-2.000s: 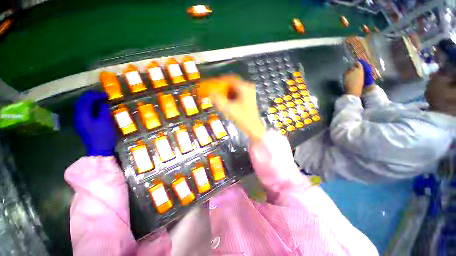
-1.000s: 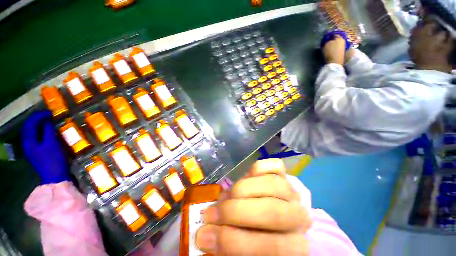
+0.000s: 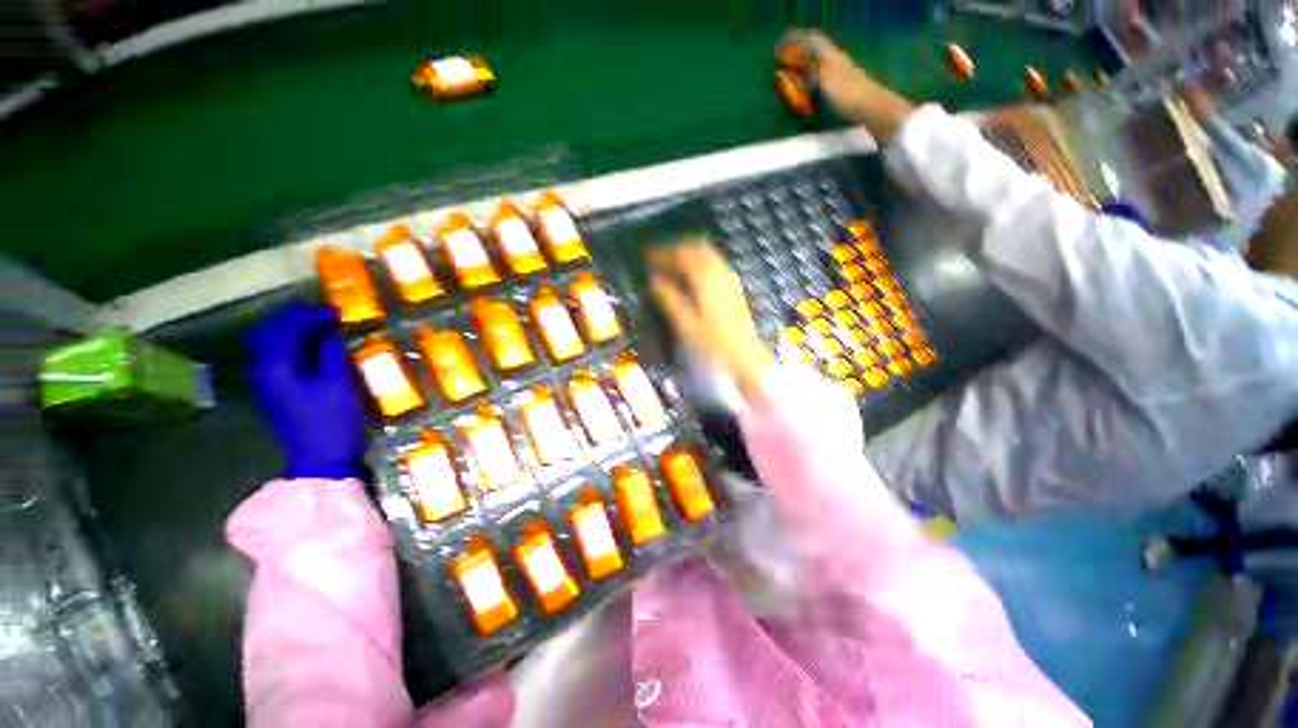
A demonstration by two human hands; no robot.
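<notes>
A clear blister tray (image 3: 413,538) lies on the dark bench, with four rows of orange units (image 3: 466,250). Most show white labels; several show plain orange faces. My left hand (image 3: 306,387), in a blue-violet glove, is at the tray's upper left edge; its fingertips are unclear, so its grip cannot be told. My right hand (image 3: 705,299), bare and blurred, is above the bench just right of the tray, fingers apart, with nothing visible in it.
A small-pocket tray (image 3: 762,235) with yellow-orange parts lies right of my right hand. A green box (image 3: 121,377) is at left. Beyond the pale rail (image 3: 214,285), the green conveyor (image 3: 285,128) carries orange units. A neighbour's arm (image 3: 982,164) in white reaches over it.
The orange unit my right hand held near the camera is gone from it; the tray's front row has one more unit at its right end. The neighbour's hand has moved to units on the conveyor.
</notes>
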